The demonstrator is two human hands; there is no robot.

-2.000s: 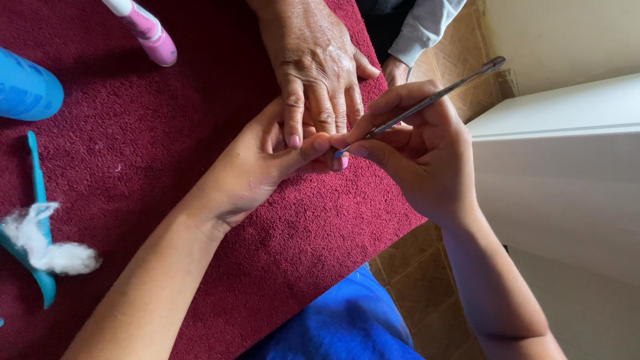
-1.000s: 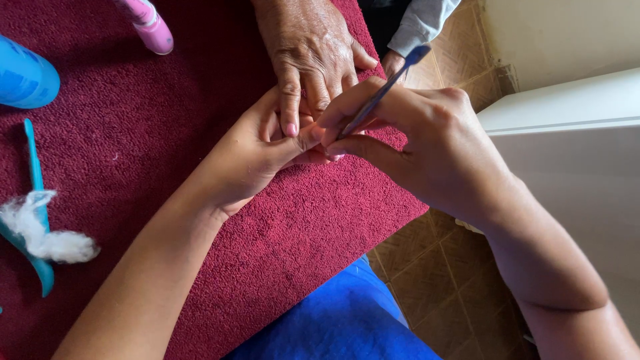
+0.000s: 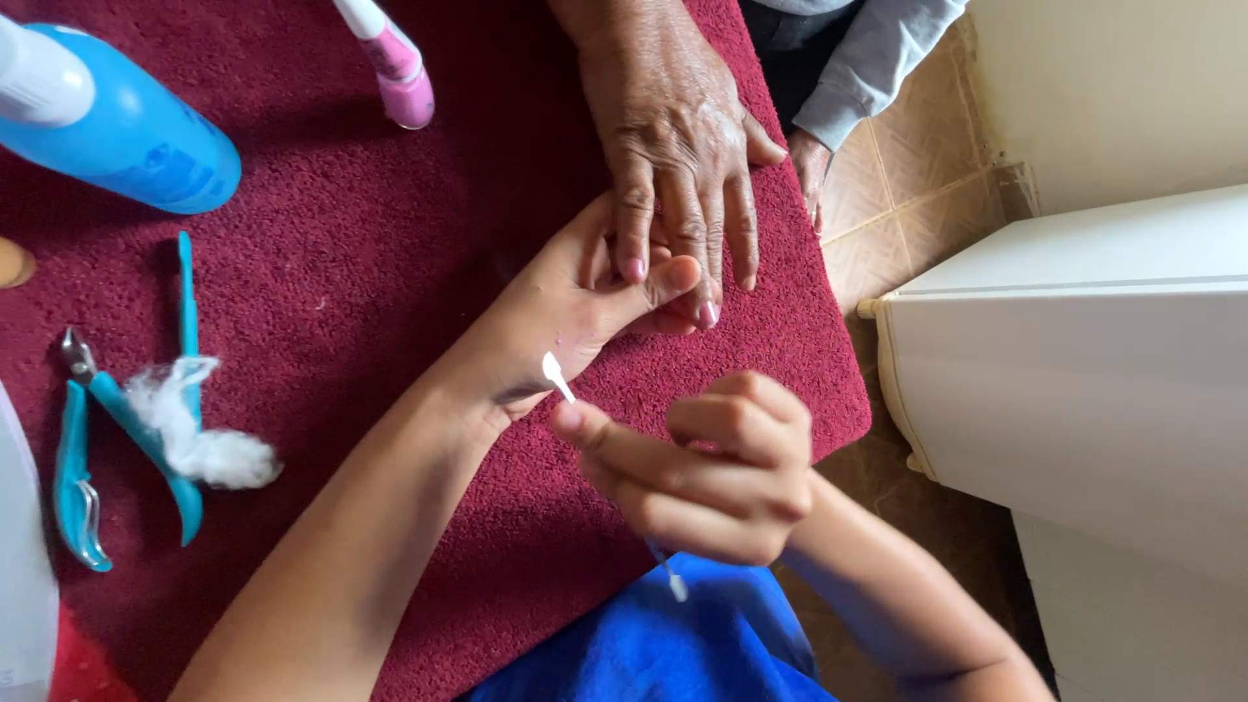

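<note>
My left hand (image 3: 595, 302) is under the fingers of another person's hand (image 3: 673, 136), my thumb lying over them; pink polish shows on some of that person's nails. Held between the thumb and fingers of my right hand (image 3: 712, 468) is a thin metal cuticle pusher (image 3: 556, 372). Its bright flat end points up near my left wrist, apart from the other person's nails, and its far end (image 3: 677, 587) shows below my fingers. My grip hides the middle of the tool. A dark red towel (image 3: 390, 283) lies beneath the hands.
At left are teal-handled nippers (image 3: 136, 429), a teal tool (image 3: 187, 292), white cotton (image 3: 210, 439) and a blue bottle (image 3: 127, 117). A pink nail polish bottle (image 3: 400, 73) is near the top. The person's other hand (image 3: 809, 175) is past the towel's edge; a white cabinet-like object (image 3: 1063, 351) stands right.
My right hand has moved down and away from the other person's fingertips with the cuticle pusher and turned it over. My left hand still supports those fingers.
</note>
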